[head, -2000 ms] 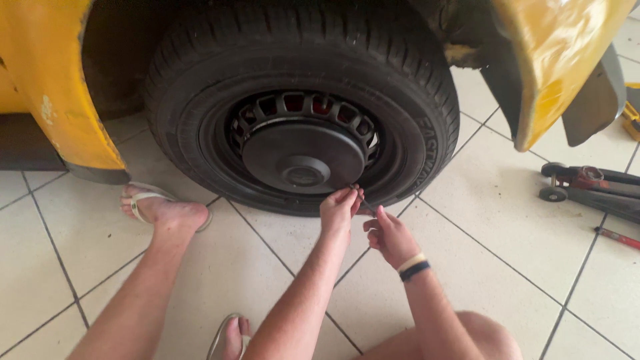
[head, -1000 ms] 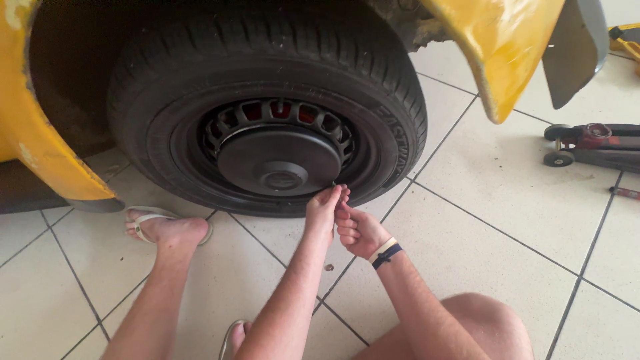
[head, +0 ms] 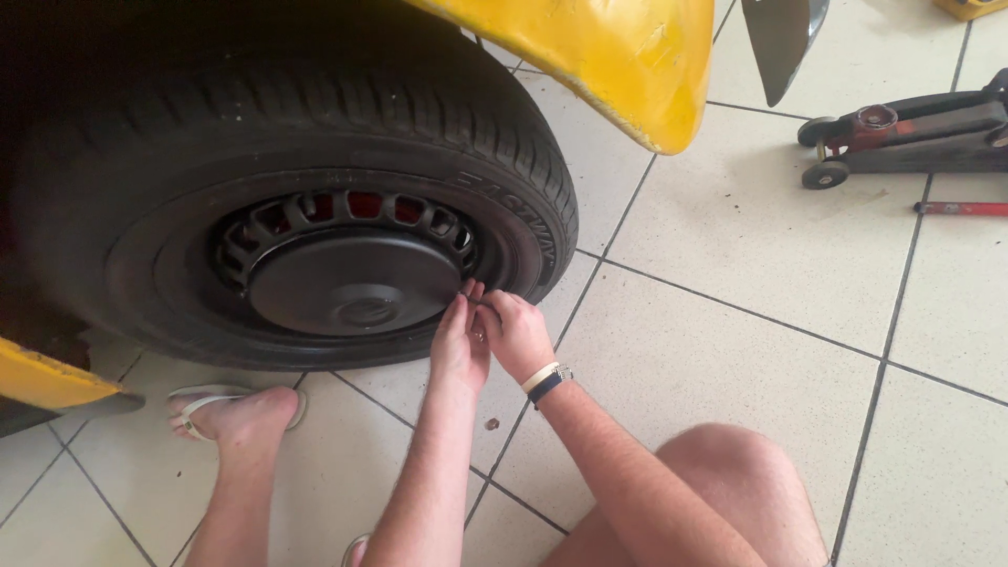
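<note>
A black wheel with a tire (head: pixel 315 134) stands on the floor, its round black hubcap (head: pixel 315 283) at the centre of the slotted rim. At the lower right edge of the hubcap, my left hand (head: pixel 461 339) and my right hand (head: pixel 516 327) meet. Between their fingertips is a small, thin dark piece (head: pixel 476 301); its kind cannot be told. The fingers of my right hand pinch one end, and my left fingers are around the other. Something small and shiny shows by my left palm. My right wrist bears a pale and a dark band.
A yellow fender (head: pixel 646 71) overhangs the wheel's right side. On the tiled floor at right lie a floor jack (head: pixel 906 130) and a red rod (head: pixel 965 209). A small brown bit (head: pixel 492 424) is on the tiles below my hands. My sandalled foot (head: pixel 244 413) rests beneath the tire.
The view has moved closer to the wheel. My hands stay together at the hubcap's lower right edge; my right hand has come in closer to my left since the first frame.
</note>
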